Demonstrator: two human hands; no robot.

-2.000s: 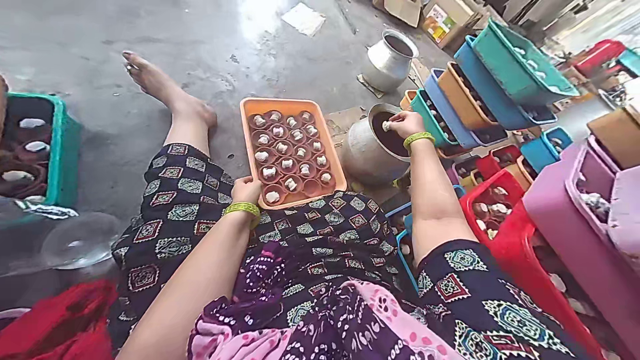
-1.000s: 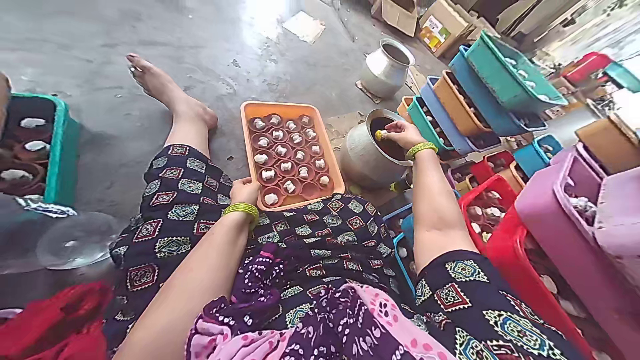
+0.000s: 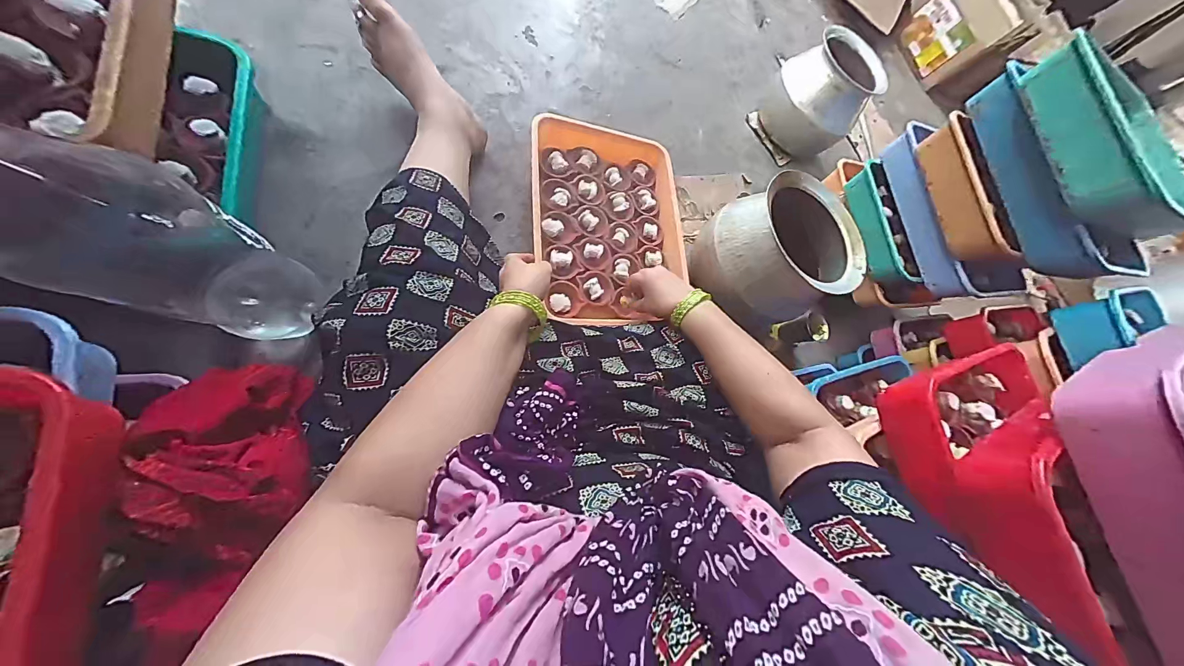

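An orange plastic tray (image 3: 678,227) leans against my lap, filled with rows of round reddish-brown cups (image 3: 592,250), most with a white tuft or lump in the middle. My left hand (image 3: 524,275) grips the tray's left rim near its lower corner. Over the lower right cups is my right hand (image 3: 655,291), its fingertips together at a cup; whether they hold a small piece cannot be seen. Just right of the tray, a metal pot (image 3: 740,245) lies tilted with its dark mouth facing right. A second metal pot (image 3: 814,102) stands behind it.
Stacked coloured plastic tubs (image 3: 971,194) and red tubs (image 3: 962,472) crowd the right side. At left are a teal tub (image 3: 242,129) of white-topped items, a clear plastic bottle (image 3: 111,222), red cloth (image 3: 222,453) and a red tub (image 3: 83,481). A cardboard box (image 3: 967,42) sits at the back right.
My right hand has moved left from the mouth of the nearer pot to the tray's lower right cups. My left hand still holds the tray's left side. The view has shifted.
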